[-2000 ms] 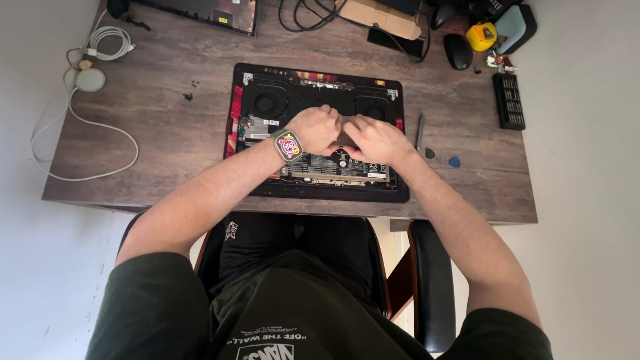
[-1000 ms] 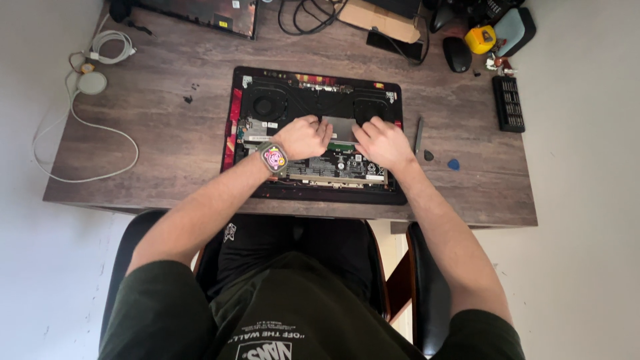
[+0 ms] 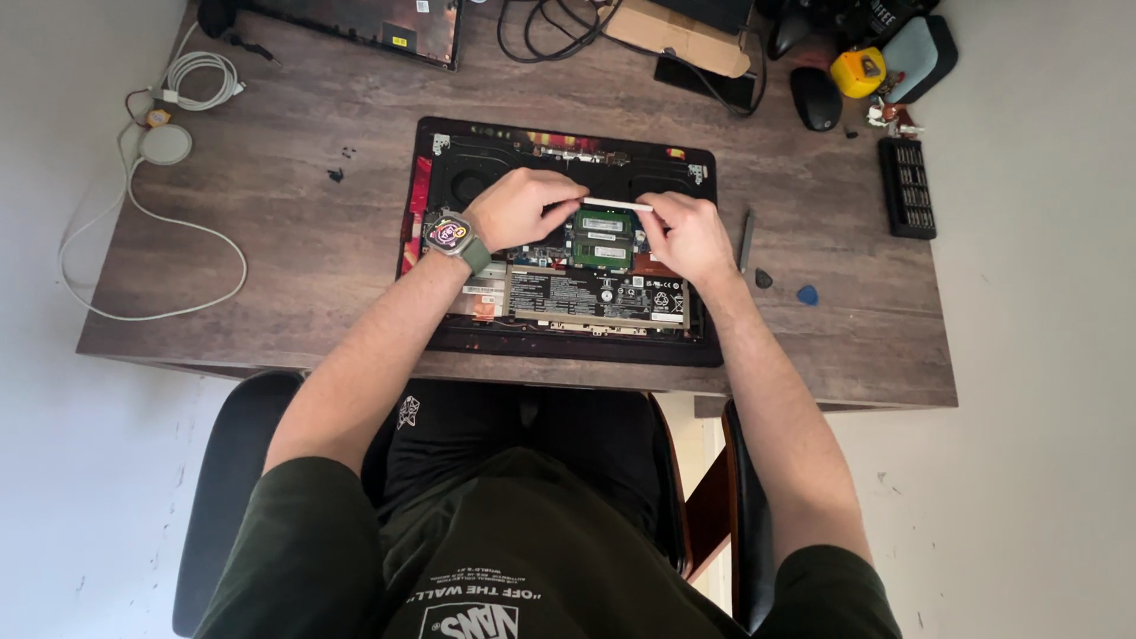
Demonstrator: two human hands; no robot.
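An opened laptop (image 3: 568, 342) lies on a dark mat on the desk, its inner parts facing up. My left hand (image 3: 525, 209), with a watch on the wrist, pinches the left end of a thin, flat, pale-edged plate (image 3: 619, 204). The right end of that plate is between the fingers of my right hand (image 3: 688, 232). Just below it, two green memory modules (image 3: 603, 240) show side by side in the laptop. Nearer to me is the black battery (image 3: 596, 295), which bears writing. Part of a cooling fan (image 3: 468, 185) shows beyond my left hand.
Right of the laptop lie a grey pen-like tool (image 3: 747, 241), a dark pick (image 3: 763, 279), a blue pick (image 3: 807, 295) and a bit case (image 3: 907, 188). A mouse (image 3: 816, 98) and a cardboard box (image 3: 679, 37) are farther back. At left are a white cable (image 3: 202, 82) and small dark bits (image 3: 335, 175).
Both hands have moved up off the memory area with the plate, which is now seen nearly edge-on. The green modules, largely hidden two seconds ago, now show below it.
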